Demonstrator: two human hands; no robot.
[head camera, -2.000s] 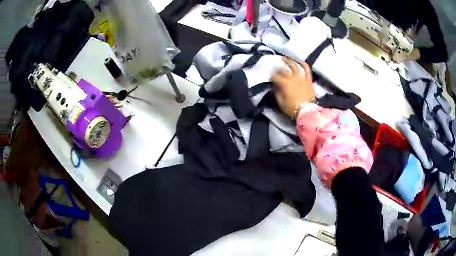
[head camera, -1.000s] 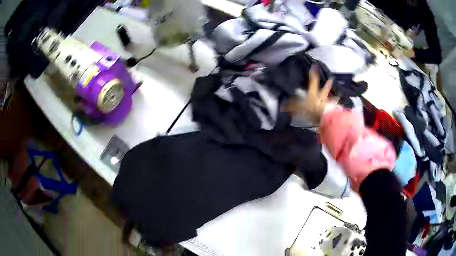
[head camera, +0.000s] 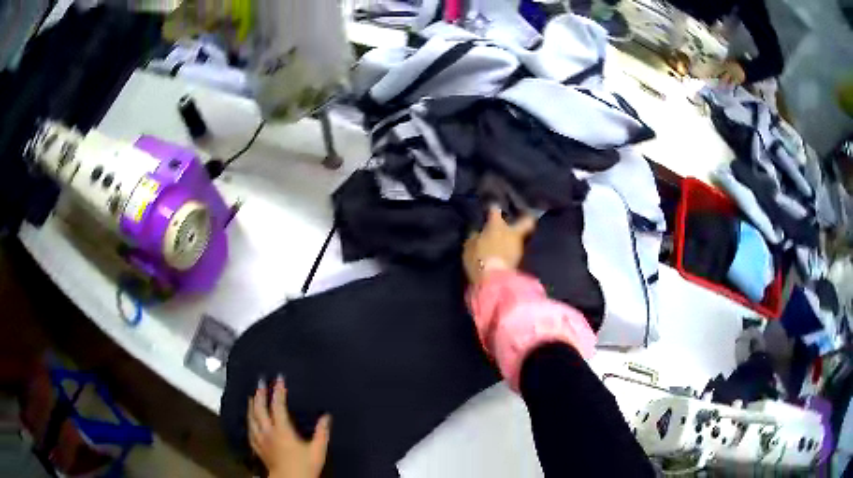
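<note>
A large black cut panel (head camera: 374, 327) lies on the white table, its lower left part over the table's edge. My left hand (head camera: 285, 434) rests on its lower left with fingers spread, cut off by the bottom edge. A heap of black fabric (head camera: 402, 224) lies at the panel's upper end, with grey-and-black pieces (head camera: 412, 159) on and behind it. My right hand (head camera: 496, 238) is on the black fabric of the heap, its fingers partly sunk in the cloth; whether it grips the cloth cannot be told.
A sewing machine with a purple end (head camera: 173, 219) stands at the left, near a small black thread cone (head camera: 192, 117). Another machine head (head camera: 730, 425) is at the lower right. A red basket (head camera: 682, 229) with dark and light blue cloth is at the right. A blue frame (head camera: 93, 411) is on the floor.
My right hand has moved down and left onto the black heap. My left hand has come into view on the panel. Grey-and-black pieces have shifted, and a light grey piece now shows right of the heap.
</note>
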